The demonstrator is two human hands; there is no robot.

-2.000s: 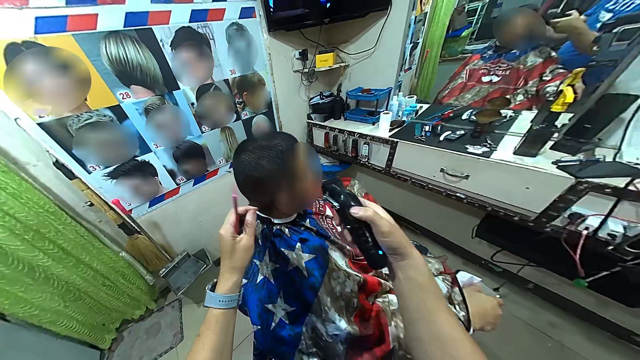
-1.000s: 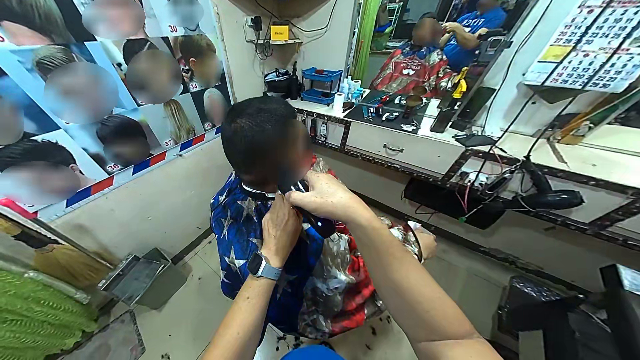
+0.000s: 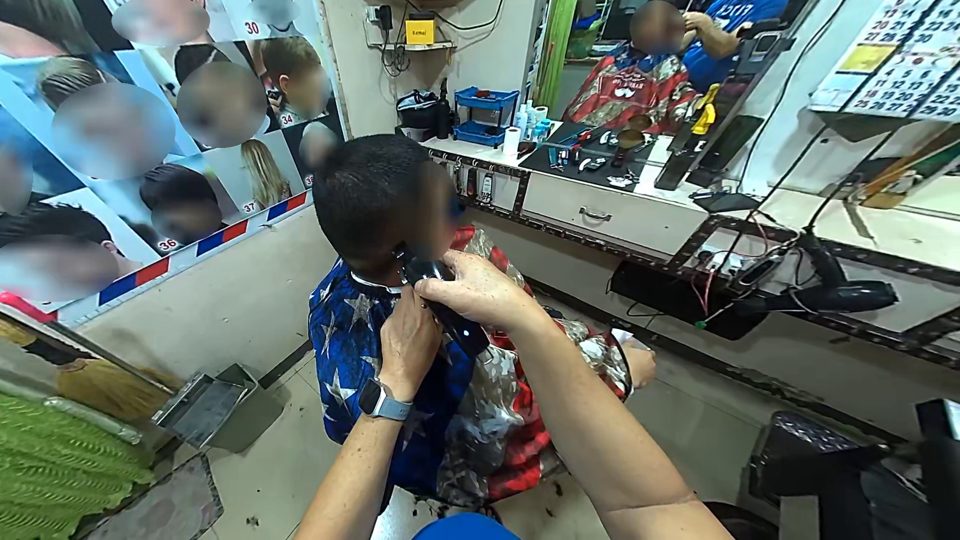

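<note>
My right hand (image 3: 484, 289) grips a black hair clipper (image 3: 457, 322), its head at the side of a seated person's head (image 3: 367, 195), low near the ear and jaw. Close beside the clipper, just under its head, is my left hand (image 3: 409, 337), with fingers bent; whether it holds anything is hidden. A smartwatch (image 3: 373, 397) is on my left wrist. The person wears a barber cape (image 3: 420, 427) with blue, white stars, red and camouflage patches. The person's own hand (image 3: 639, 361) comes out at the right side of the cape.
A counter (image 3: 615, 202) with a drawer runs along the wall, bearing tools, bottles and a blue two-tier rack (image 3: 484, 116). A hair dryer (image 3: 847, 296) and cables hang at its right. A metal bin (image 3: 225, 409) stands at left, below the haircut poster (image 3: 225, 105). Hair clippings lie on the floor.
Two seconds ago the clipper was raised beside the person's face and my left hand held a thin pink item behind the head. Both hands have since come together near the jaw. The view has shifted.
</note>
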